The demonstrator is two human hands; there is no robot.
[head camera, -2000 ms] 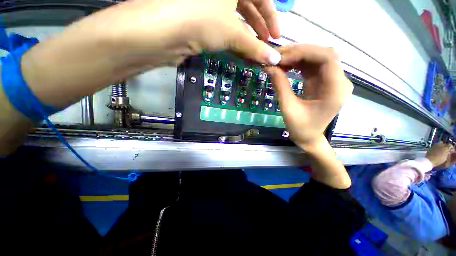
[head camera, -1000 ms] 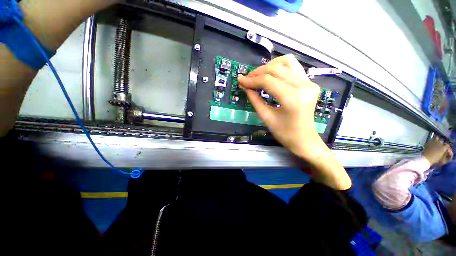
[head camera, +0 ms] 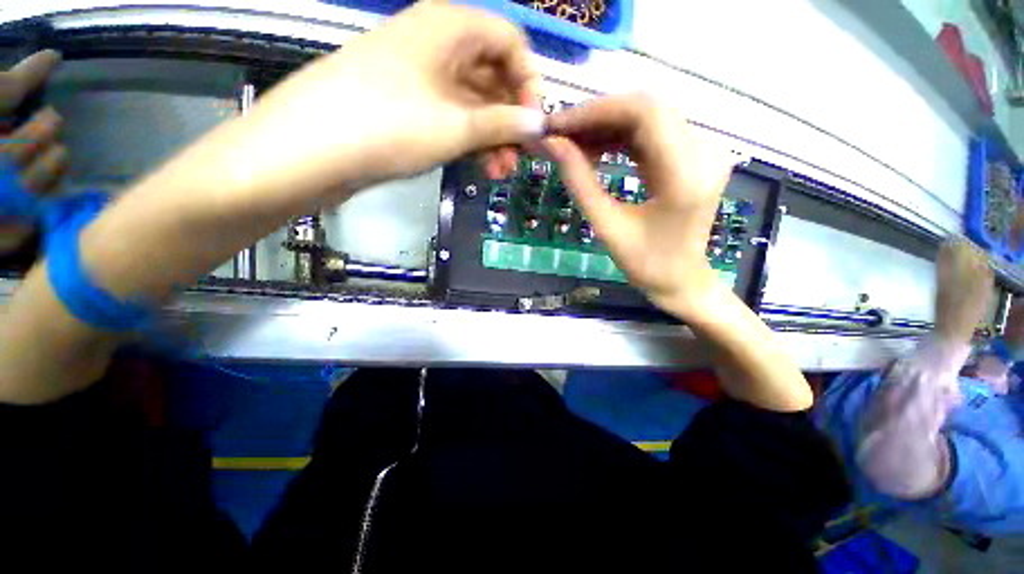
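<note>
My left hand (head camera: 477,84), with a blue strap on the wrist, and my right hand (head camera: 651,196) meet fingertip to fingertip above the panel. A tiny dark part (head camera: 545,127) shows between the pinched fingertips; its shape is too small and blurred to tell. Below them the green PCB panel (head camera: 542,260), with rows of small black, white and silver parts, lies in the black pallet (head camera: 462,241). My hands and left forearm hide the pallet's upper left and part of the panel's middle.
The pallet rests on the conveyor rail (head camera: 393,335). A blue bin (head camera: 612,25) with copper rings sits behind it; another blue bin (head camera: 995,191) is far right. Another person's hand (head camera: 34,135) is at the left edge. A person in blue (head camera: 966,448) is at the right, arm over the rail.
My left hand has come back over the pallet and meets my right hand, which has lifted off the panel's left part. Another person's hand has appeared at the left edge.
</note>
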